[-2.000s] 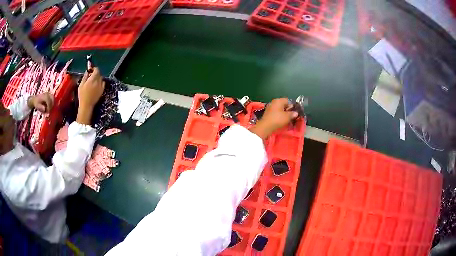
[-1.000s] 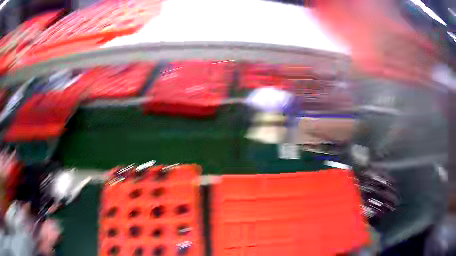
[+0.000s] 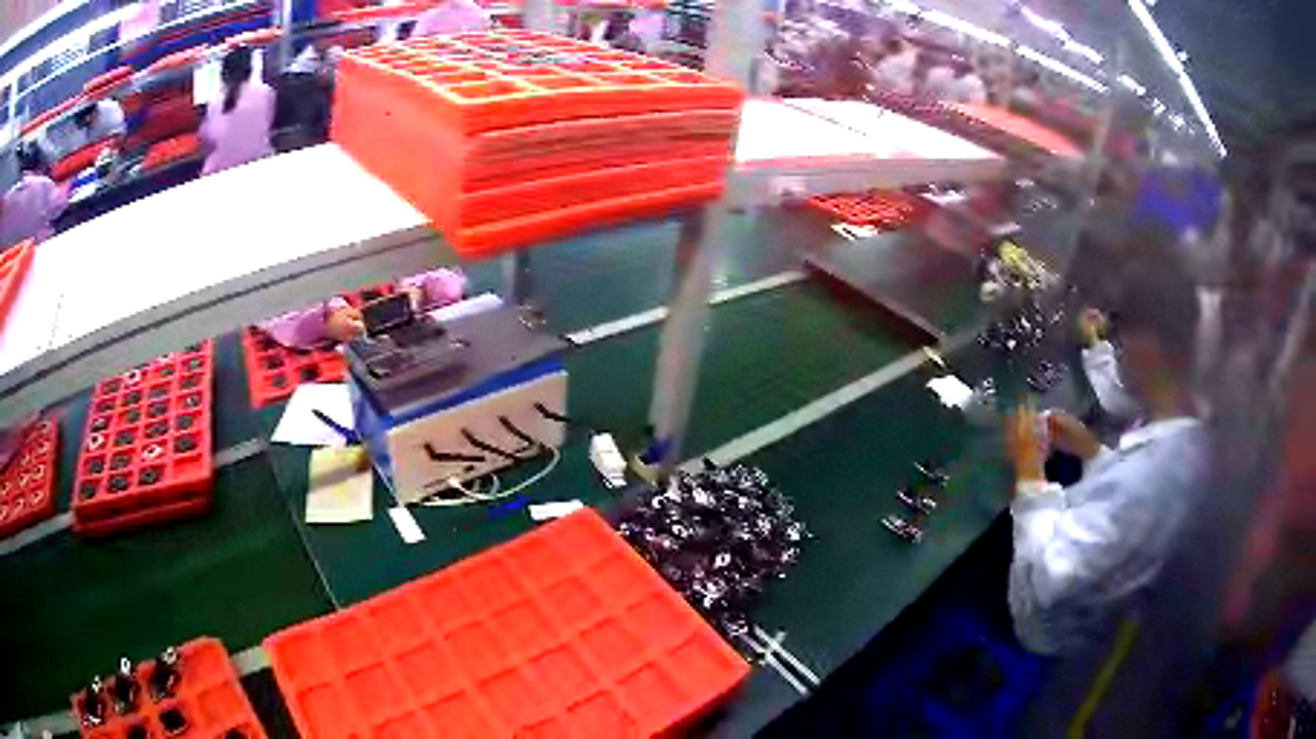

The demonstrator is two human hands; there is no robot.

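No hand of mine is in view. An orange-red compartment tray (image 3: pixel 505 635) lies nearest in front of me, and its pockets look empty. A second tray (image 3: pixel 217 690) is cut off at the bottom left. It holds dark square units, and several at its far edge carry clips (image 3: pixel 127 681) with silver handles. A dark, glittering clip heap (image 3: pixel 714 534) lies on the green bench just beyond the right corner of the empty tray.
A blue and pale electrical box (image 3: pixel 476 419) with black leads and a white cable stands behind the tray. Stacked trays (image 3: pixel 577 159) rest on the raised white shelf (image 3: pixel 260 238). A filled tray (image 3: pixel 145 433) lies left. A white-coated worker (image 3: pixel 1104 520) sits right.
The view has swung right and up. My arm and hand, which were over the filled tray, are out of the picture. The clip heap, box and right-hand worker now show clearly.
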